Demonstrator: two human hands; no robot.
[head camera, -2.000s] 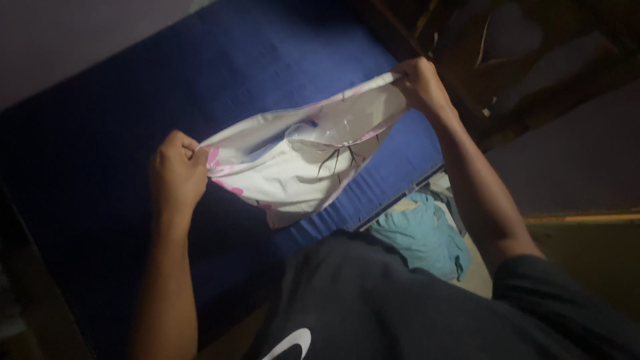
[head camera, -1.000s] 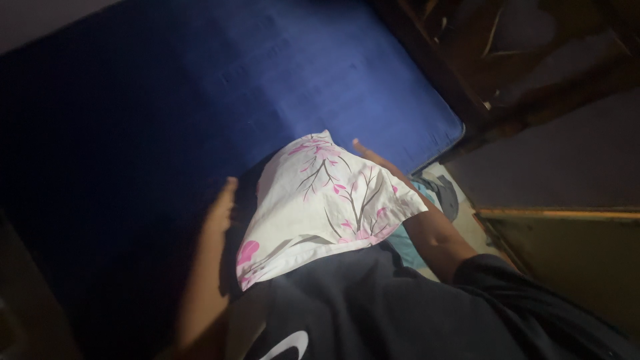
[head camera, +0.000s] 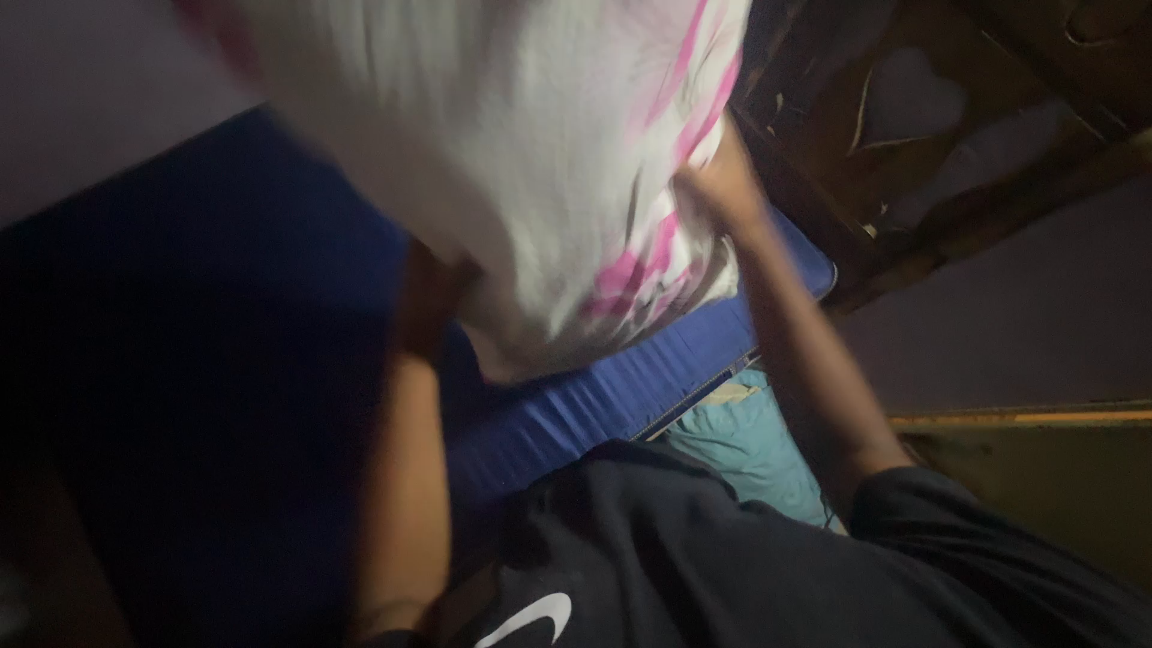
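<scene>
A white cloth with a pink floral print (head camera: 540, 162), blurred by motion, hangs raised in front of me and runs out of view at the top. My right hand (head camera: 720, 184) grips its right side, with the fingers partly hidden by the fabric. At the cloth's lower left is my left hand (head camera: 436, 283), dark and blurred; its fingers are hard to make out. Beneath the cloth lies a blue mattress (head camera: 576, 414).
Teal fabric (head camera: 747, 441) lies beside the mattress's near edge. A dark wooden frame with heart-shaped cutouts (head camera: 810, 180) stands along the right end of the mattress. A pale wall (head camera: 108, 90) borders the far left side.
The cloth, low against my shirt a second ago, is now lifted and spread higher up. My right hand, open behind the cloth then, has moved up and grips its side.
</scene>
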